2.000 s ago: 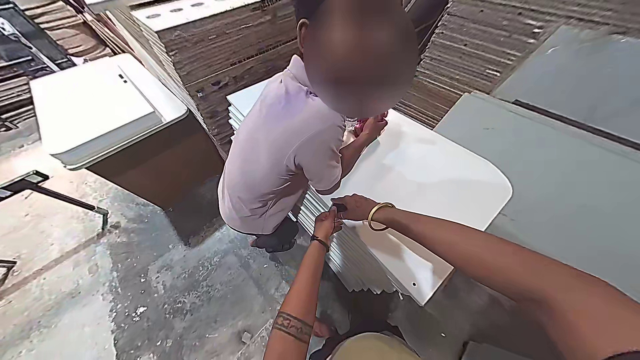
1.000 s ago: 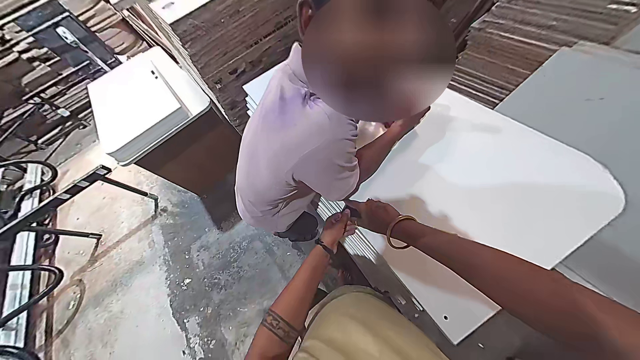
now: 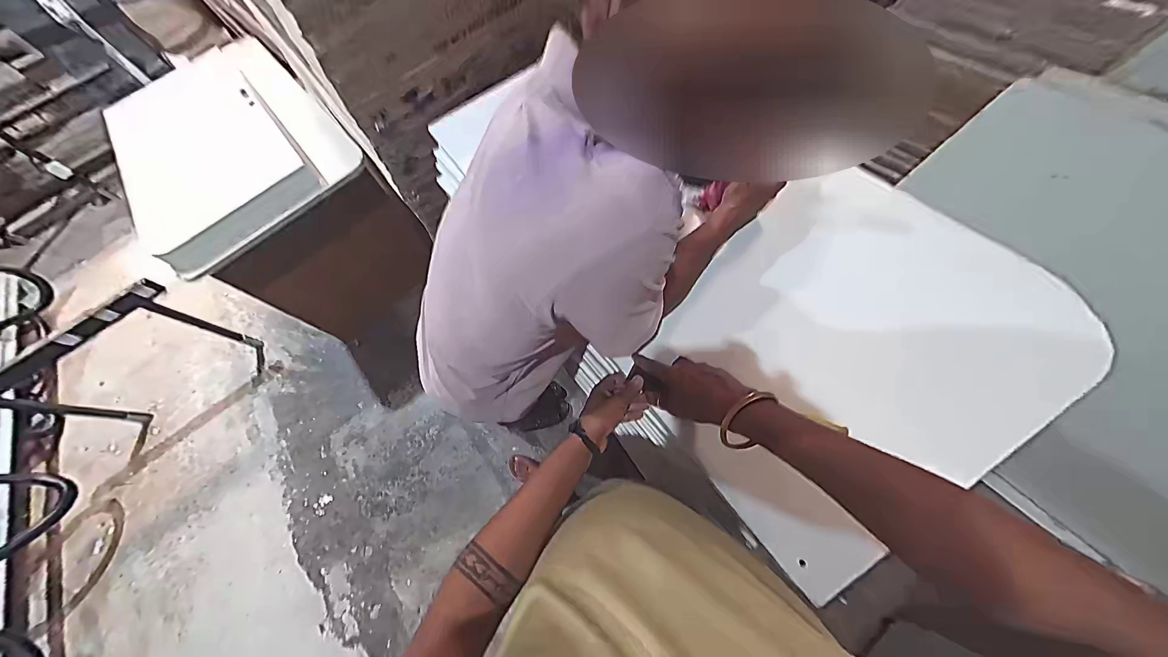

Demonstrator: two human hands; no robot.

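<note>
My right hand, with a bangle at the wrist, is closed on a small dark object that I cannot identify. Close against it, my left hand has its fingertips near the same object; whether it grips it is unclear. Both hands are over the near edge of a stack of white panels. The top panel has a rounded corner at the right and a small hole near its lower end. Beyond my hands a person in a pale shirt crouches and leans over the panels, one hand near a pink thing.
Grey-green sheets lie to the right of the stack. A white-topped stack of boards stands at the upper left. Black metal frames and curved tubes lie on the concrete floor at the left.
The view has shifted and sits closer to the panels. My hands stay together by the edge of the stack, and the person remains bent over it.
</note>
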